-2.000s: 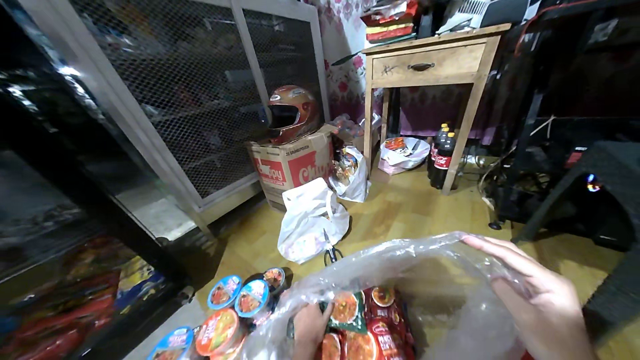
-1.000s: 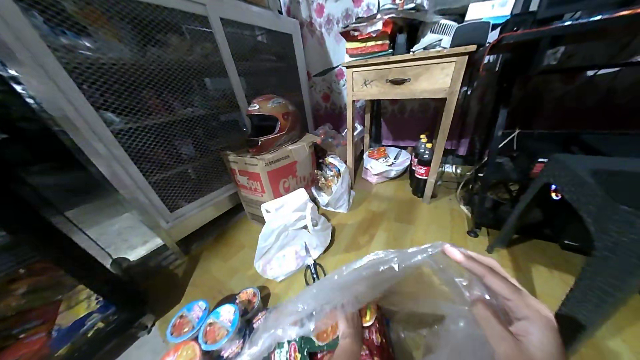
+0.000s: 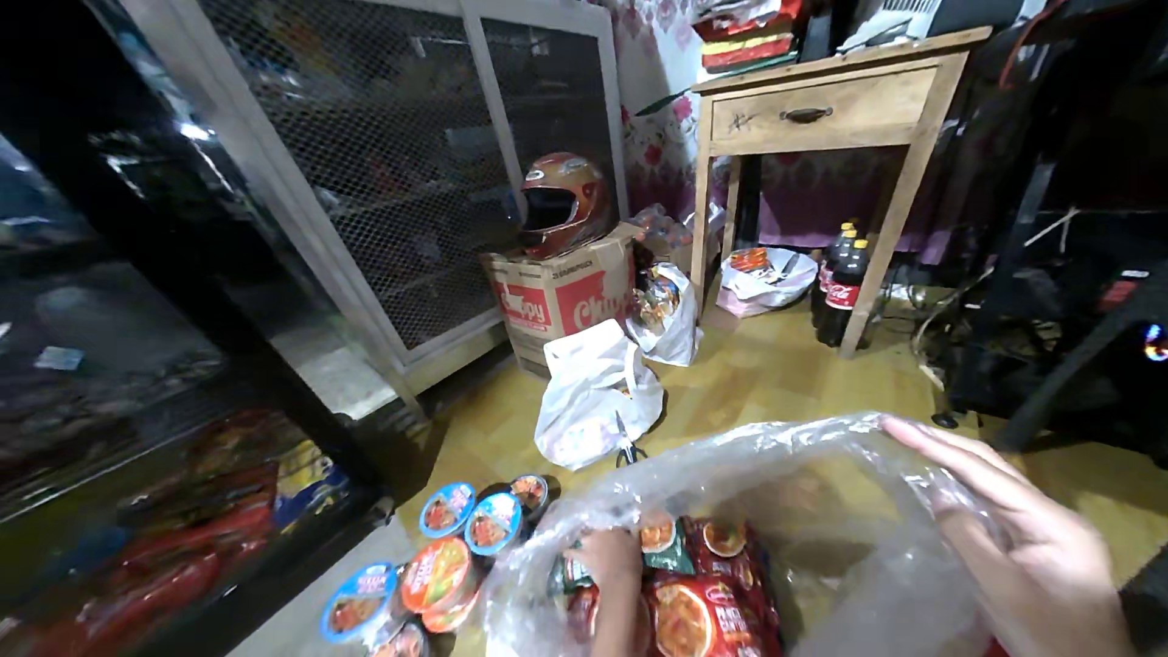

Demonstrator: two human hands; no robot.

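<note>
A large clear plastic bag (image 3: 675, 465) lies open at the bottom of the view. My right hand (image 3: 1022, 538) holds its rim at the right, the plastic between thumb and fingers. My left hand (image 3: 610, 557) reaches inside the bag and touches a green noodle packet (image 3: 570, 570) at the left; its fingertips are partly hidden. Beside it in the bag are another green packet (image 3: 671, 552) and several red noodle packets (image 3: 698, 616). Left of the bag stand several instant noodle cups, some with blue-rimmed lids (image 3: 493, 524) and one with an orange lid (image 3: 438, 573).
Scissors (image 3: 628, 447) and a white plastic bag (image 3: 593, 401) lie beyond the clear bag. Behind are a cardboard box (image 3: 566, 297) with a helmet (image 3: 564, 205), a wooden desk (image 3: 839, 100), cola bottles (image 3: 844, 297) and a mesh-door cabinet (image 3: 401, 173). A glass case (image 3: 182, 456) stands left.
Since the frame of one second ago, my left hand has moved left inside the bag, towards the green packet. My right hand stays at the bag's rim.
</note>
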